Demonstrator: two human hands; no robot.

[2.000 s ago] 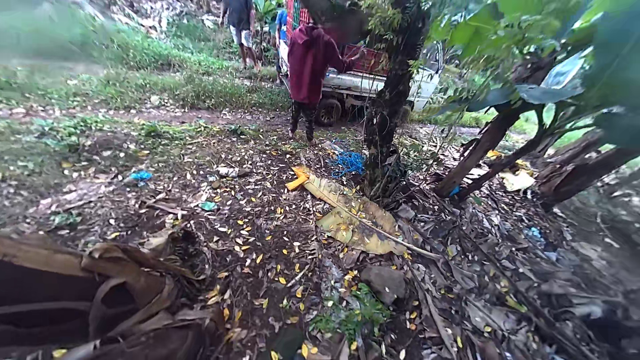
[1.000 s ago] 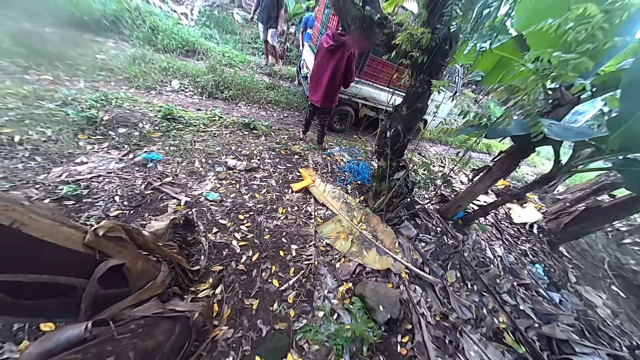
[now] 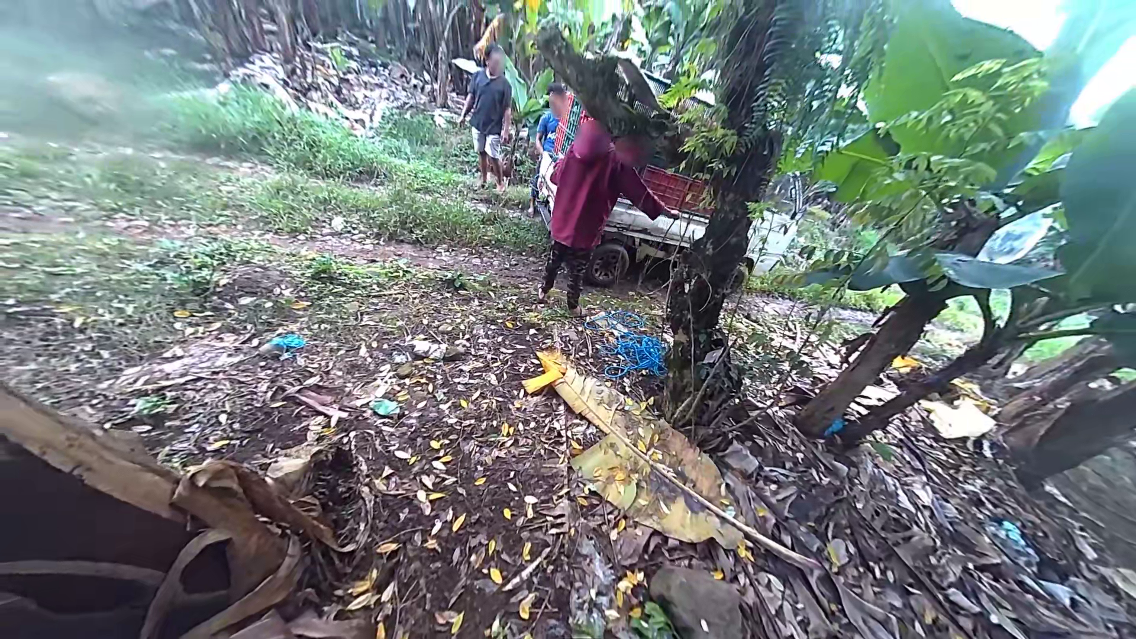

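Neither my left hand nor my right hand shows in the head view. Ahead of me a large yellowed banana leaf (image 3: 652, 457) lies on the leaf-strewn ground, with a small orange-yellow piece (image 3: 543, 381) at its far end. Beyond it, a heap of blue rope (image 3: 635, 351) rests beside the foot of a dark tree trunk (image 3: 710, 275). A person in a maroon hooded top (image 3: 590, 191) stands by a white pickup truck (image 3: 652, 226) that carries red plastic crates (image 3: 679, 189).
Two more people stand near the truck, one in a dark shirt (image 3: 488, 111), one in blue (image 3: 548, 131). Dry banana sheaths (image 3: 240, 515) fill the lower left. A rock (image 3: 697, 603) lies at bottom centre. Leaning banana stems (image 3: 874, 359) and broad leaves crowd the right.
The person in maroon now has an arm stretched out to the right. My view has tilted up somewhat, showing more of the people and the banana plants behind.
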